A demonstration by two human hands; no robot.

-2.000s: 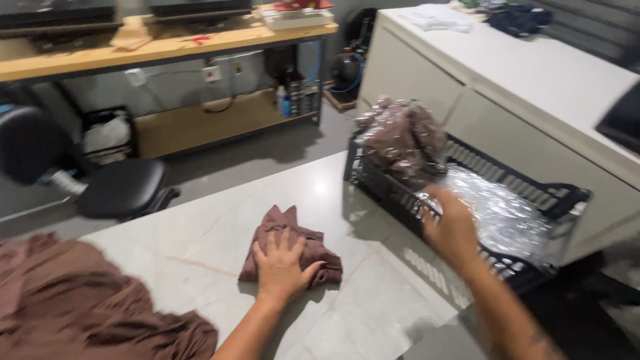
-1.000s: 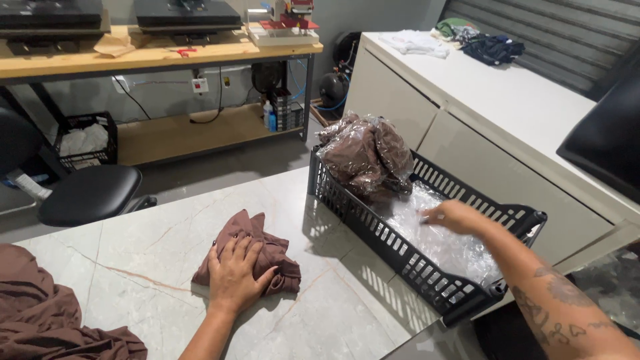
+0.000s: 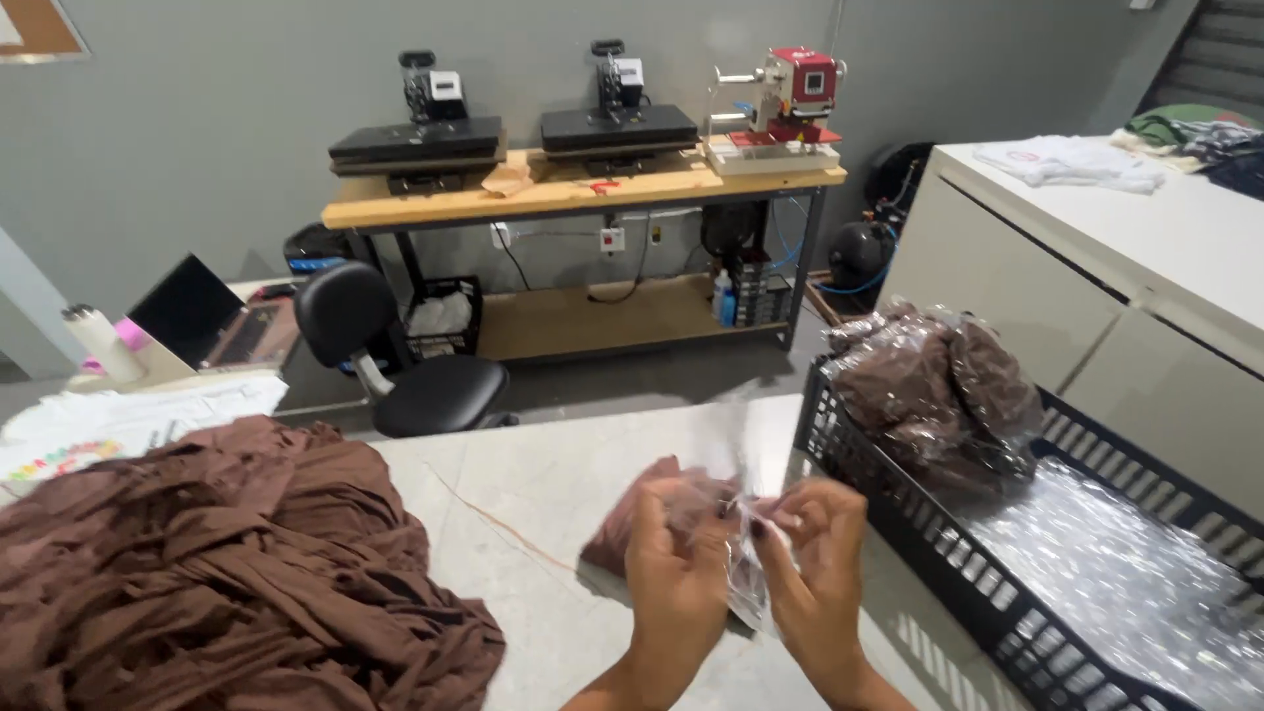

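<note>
Between my left hand (image 3: 681,563) and my right hand (image 3: 815,558) is a clear plastic bag (image 3: 748,583), its edge pinched by the fingers of both. The folded brown garment (image 3: 620,523) lies on the marble-look table behind my left hand, partly hidden by the hand and the bag. A big loose heap of brown fabric (image 3: 237,573) covers the left of the table. To the right, a black plastic crate (image 3: 973,563) holds bagged brown garments (image 3: 918,385) at its far end and a stack of clear plastic bags (image 3: 1126,563) beside them.
Beyond the table are a black swivel chair (image 3: 439,395) and a wooden workbench (image 3: 583,197) with heat presses. A white cabinet (image 3: 1037,267) with folded clothes stands behind the crate. At the far left are a laptop (image 3: 212,316) and a white bottle (image 3: 102,341).
My left hand has come off the folded brown garment, and my right hand has left the crate. Both now hold a clear bag over the table. The view has tilted up.
</note>
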